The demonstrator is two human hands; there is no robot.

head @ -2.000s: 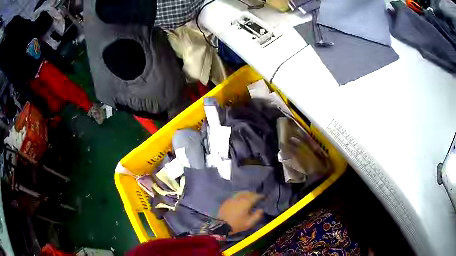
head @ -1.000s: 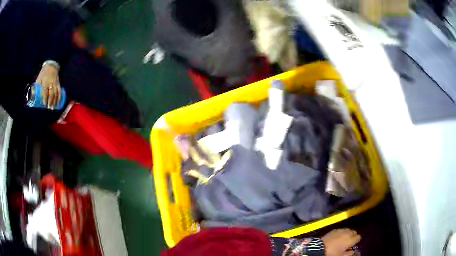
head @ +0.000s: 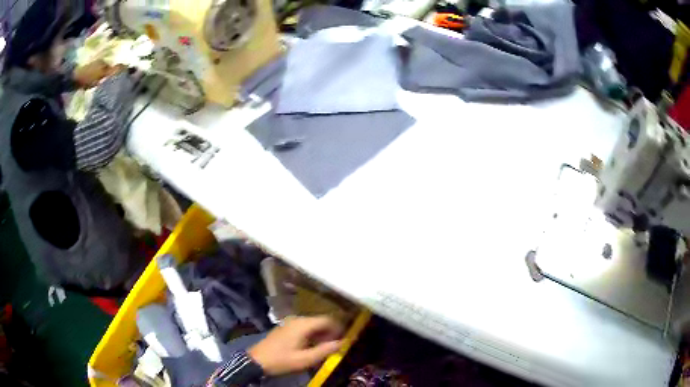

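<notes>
My left hand (head: 299, 346) is over the right side of the yellow plastic crate (head: 144, 298), with its fingers pointing at the crate's rim by the table edge. The fingers look slightly apart and nothing shows in them, though they are blurred. Grey-blue cloth (head: 227, 280) and white scraps (head: 195, 317) lie in the crate. On the white table, a pale grey-blue piece (head: 340, 72) lies over a darker grey piece (head: 325, 155). My right hand is not in view.
The white table (head: 454, 196) has a ruler along its front edge. A cream-white sewing machine head (head: 643, 166) stands at right. A yellowish-beige machine (head: 227, 53) stands at far left, with a person (head: 68, 166) beside it. A crumpled grey panel heap (head: 492, 60) lies at the far edge.
The view has swung right and up, from crate and floor to the table and machine. My left hand has moved from outside the crate's near rim to over its right side.
</notes>
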